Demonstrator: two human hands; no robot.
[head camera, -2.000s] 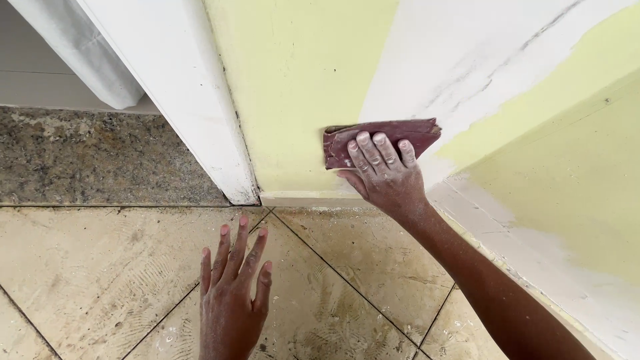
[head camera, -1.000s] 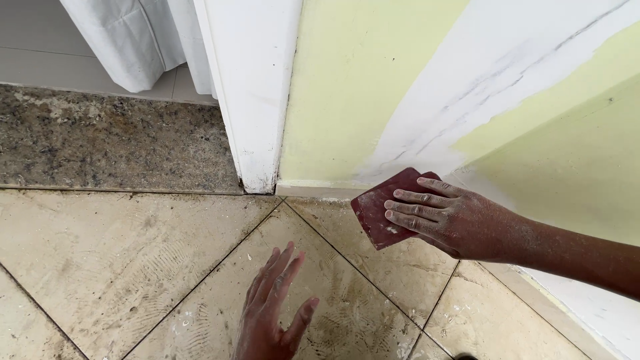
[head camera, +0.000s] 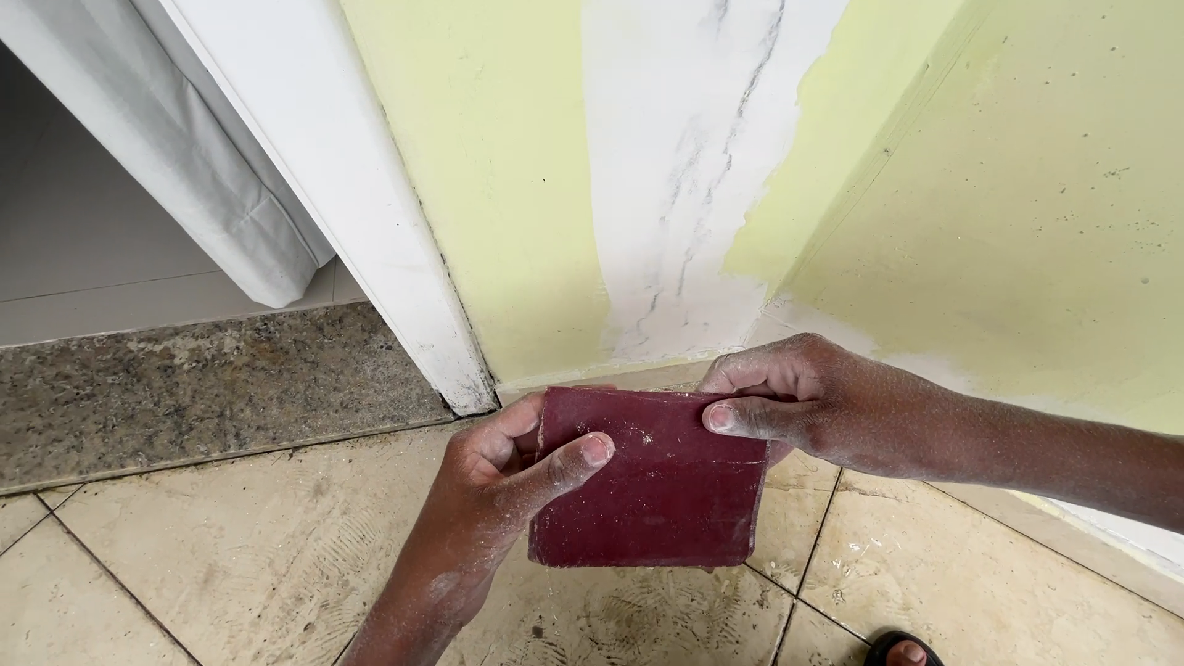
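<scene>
A dark red sheet of sandpaper (head camera: 652, 499), folded and specked with white dust, is held between both hands above the tiled floor. My left hand (head camera: 509, 481) grips its left edge, thumb on the near face. My right hand (head camera: 795, 402) pinches its upper right corner between thumb and fingers, and white dust covers the skin. Behind the sheet rises a yellow-green wall (head camera: 490, 185) with a white patch (head camera: 684, 176) that bears dark, crack-like streaks.
A white door frame (head camera: 342, 185) stands at the left, beside a granite threshold (head camera: 213, 388) and a hanging white curtain (head camera: 213, 176). Another wall (head camera: 1036, 213) meets the first at the right. Dusty floor tiles (head camera: 259, 536) lie below, with a sandalled foot (head camera: 905, 651) at the lower edge.
My right hand, earlier pressing the sandpaper to the wall, has brought it away from the wall. My left hand, which was empty, has come up and taken hold of the sheet's left edge.
</scene>
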